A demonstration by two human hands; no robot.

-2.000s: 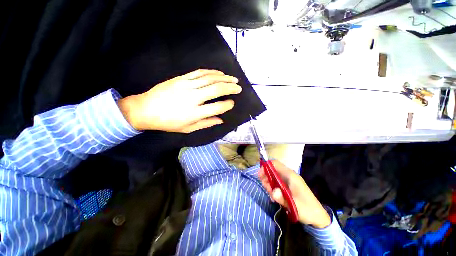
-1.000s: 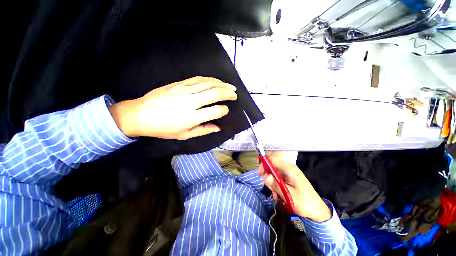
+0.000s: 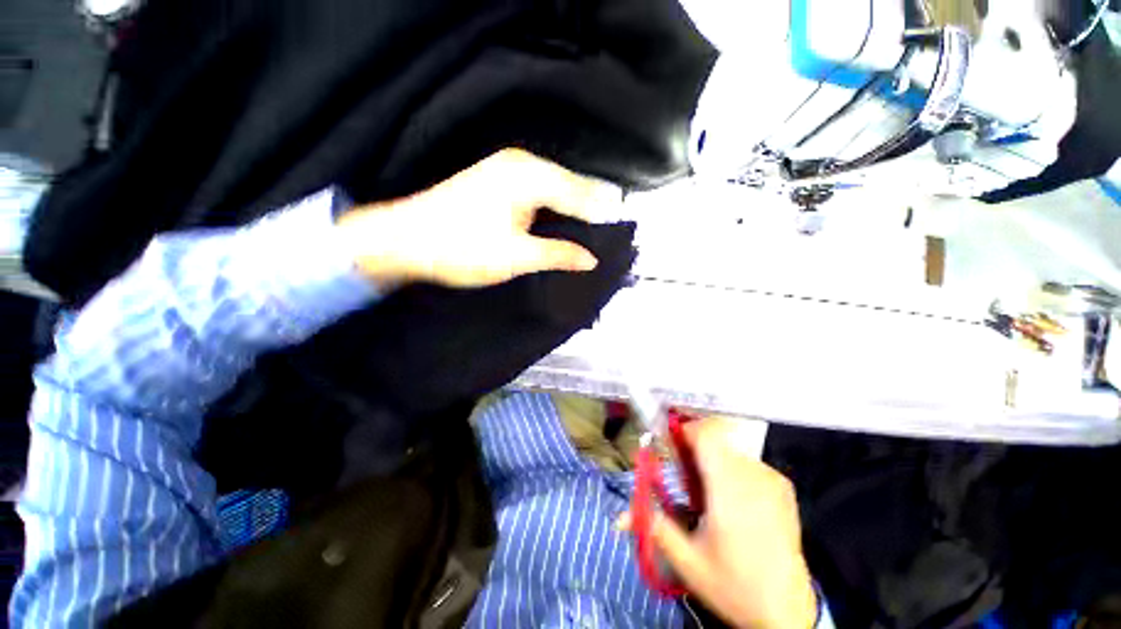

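A large black cloth [image 3: 307,135] covers the left and centre, its edge lying on the white table. My left hand [image 3: 498,227] rests on the cloth near its right edge, with thumb and fingers apart and the cloth edge between them; whether it pinches the cloth is hard to tell. My right hand [image 3: 744,528] holds red-handled scissors [image 3: 647,522] below the table's front edge, clear of the cloth. The handles are spread and the blades are blurred, pointing up toward the table edge.
The white sewing machine [image 3: 861,74] with a blue stripe stands at the upper right. A brown piece [image 3: 934,261], small brassy metal pieces [image 3: 1039,329] and a small tan piece [image 3: 1010,388] lie on the table [image 3: 799,356]. A dark line runs across it. Dark cloth lies below right.
The scissors have moved down off the cloth and their handles have spread. My left hand has shifted up and right, its thumb now apart. The cloth's pointed corner no longer shows. The view has shifted.
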